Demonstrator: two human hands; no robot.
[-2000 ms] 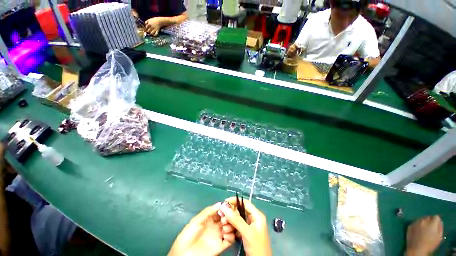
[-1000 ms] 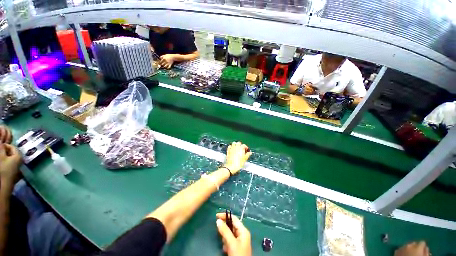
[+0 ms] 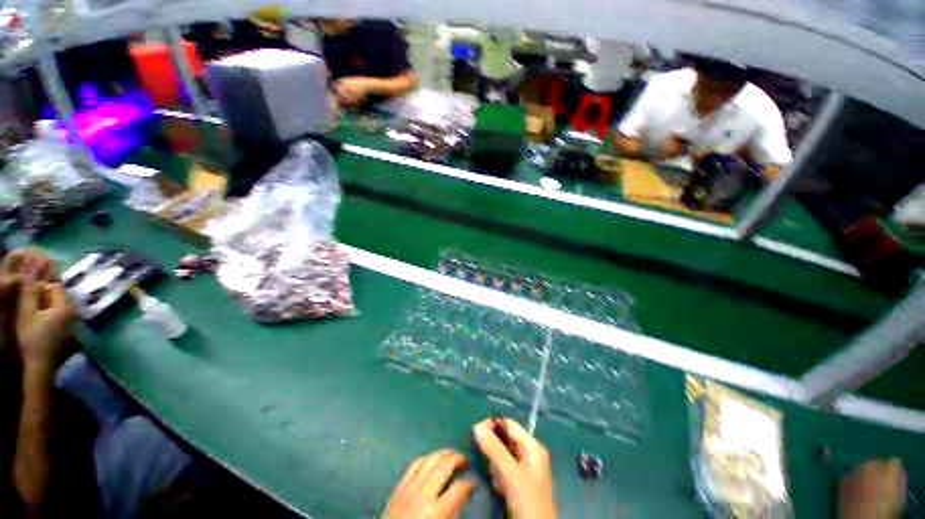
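Note:
My left hand (image 3: 431, 489) is low in the picture, over the bench near its front edge. Its fingers are bent and a little apart, and nothing shows in them. My right hand (image 3: 519, 468) is just right of it, with the thin dark tweezers (image 3: 497, 419) between its fingers; only a blurred dark tip shows. A small dark shiny part (image 3: 590, 465) lies on the green bench right of my right hand. The clear blister tray (image 3: 487, 355) lies beyond my hands, with several dark parts in its far row on the left.
A bag of pinkish-brown parts (image 3: 299, 279) stands left of the tray, a flat yellowish bag (image 3: 742, 446) right. A white dropper bottle (image 3: 162, 317) and black fixture (image 3: 101, 284) are near a neighbour's hands (image 3: 41, 309). Another person's hand (image 3: 874, 492) is lower right. A metal post (image 3: 862, 350) rises right.
My left hand has come back from the tray's far row to beside my right hand. Earlier, both hands were together around a small part. The camera view has shifted and is blurred.

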